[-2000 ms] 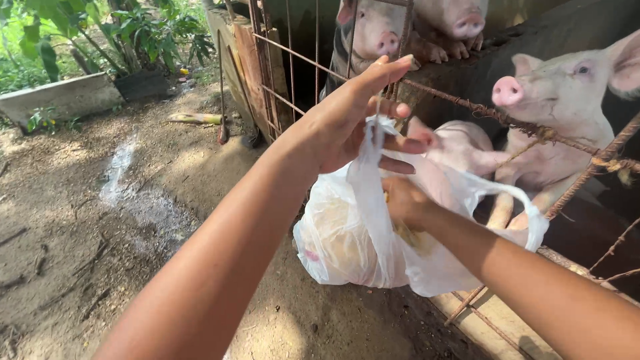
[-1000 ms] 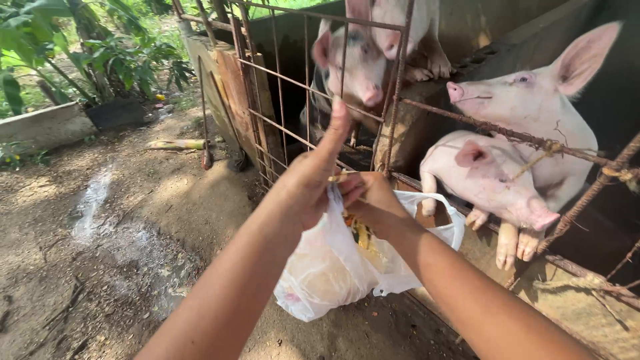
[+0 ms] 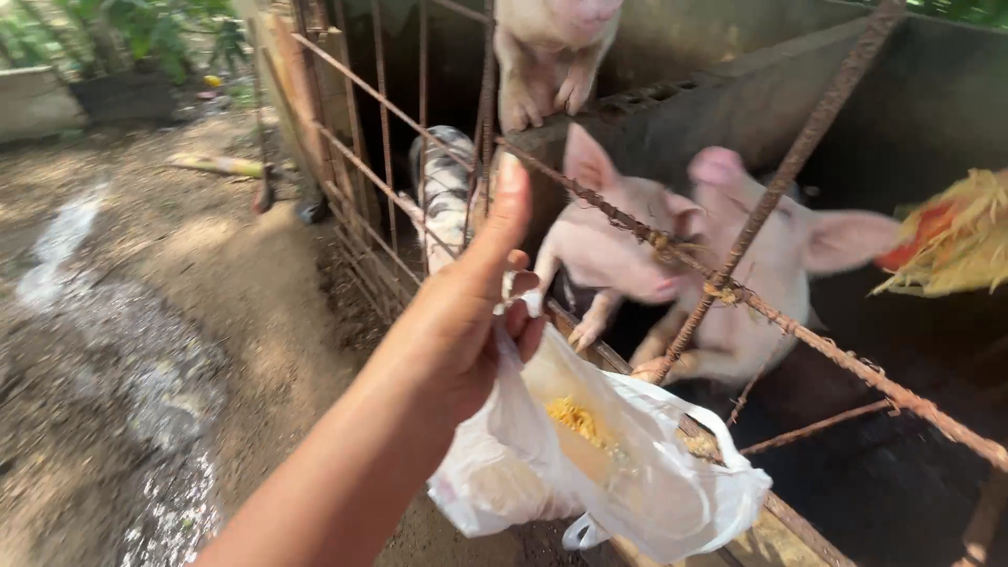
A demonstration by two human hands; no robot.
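Observation:
My left hand (image 3: 480, 315) grips the gathered handle of a white plastic bag (image 3: 630, 472), its thumb pointing up. The bag hangs open in front of the rusty pen bars, with shredded yellow food (image 3: 579, 421) inside. At the right edge is a blurred clump of stringy yellow material (image 3: 957, 236) with a reddish part, near a pig's ear; what holds it, if anything, cannot be told. My right hand is not in view. Behind the bars, one pink pig (image 3: 756, 276) raises its snout beside another pink pig (image 3: 622, 228).
Rusty rebar (image 3: 835, 354) crosses the pen's opening, bound with wire. Another pig (image 3: 551, 55) rests its front feet on the concrete dividing wall (image 3: 630, 118). A spotted pig (image 3: 445, 189) stands behind the left bars. Wet dirt ground (image 3: 173, 378) lies to the left.
My right hand has left the bag and gone out of view, while my left hand keeps hold of it. The pig on the right has lifted its snout. The yellow clump has appeared at the right.

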